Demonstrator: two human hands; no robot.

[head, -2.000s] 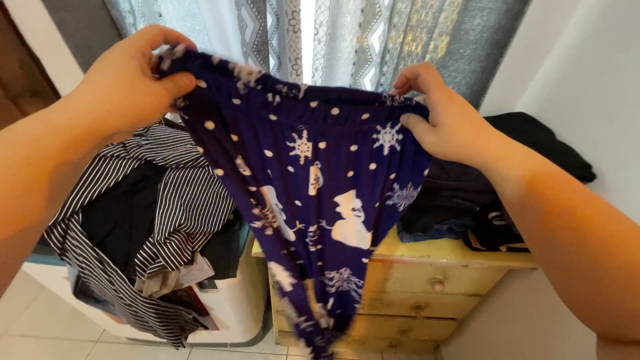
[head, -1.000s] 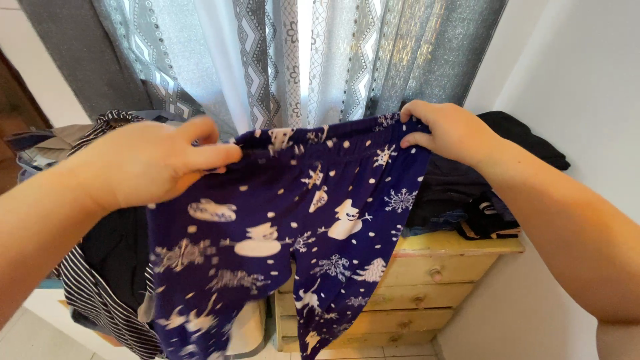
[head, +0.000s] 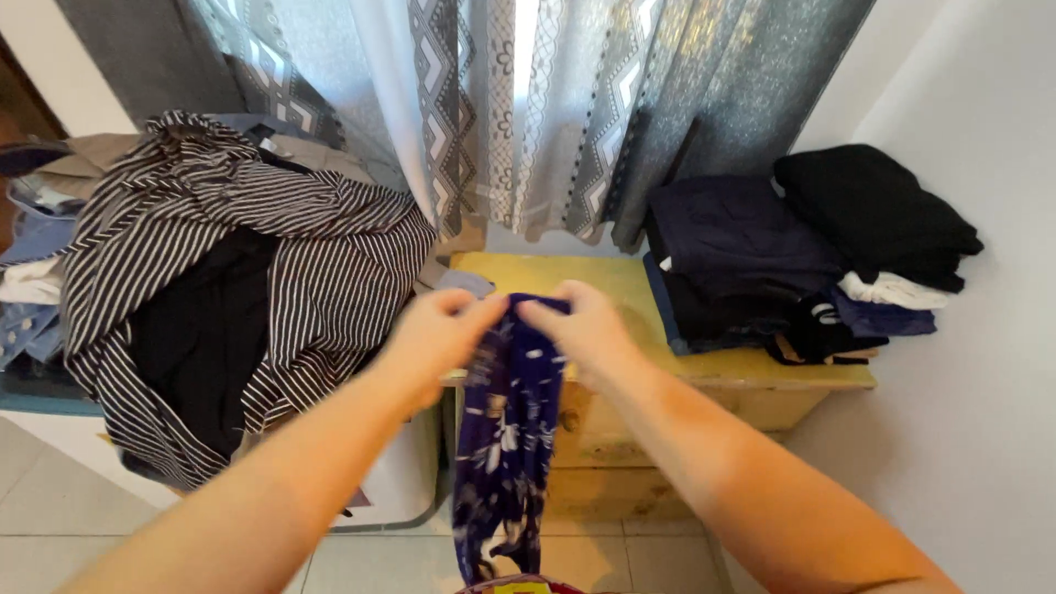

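Observation:
Dark blue pants with a white snowman and snowflake print point(head: 507, 429) hang lengthwise, narrowed and blurred by motion, in front of the wooden dresser. My left hand point(head: 441, 338) pinches the waistband's left end between thumb and fingers. Close beside it, my right hand point(head: 582, 326) grips the waistband's other end. Both hands are over the front part of the dresser top. To their right, folded dark clothes point(head: 742, 239) lie stacked, next to a folded black garment point(head: 874, 210) on a further stack. A black-and-white striped garment point(head: 330, 289) lies rumpled on the pile at left.
The yellow wooden dresser point(head: 569, 268) stands below patterned gray and white curtains point(head: 528, 124). A white container point(head: 396, 478) beneath the clothes pile is on the left. A white wall point(head: 973, 412) bounds the right side, and the tiled floor point(head: 586, 561) shows below.
My hands have come together, bringing the waistband ends close. The pants, spread wide a second ago, now hang in a narrow strip. The view has shifted, showing more of both clothes piles.

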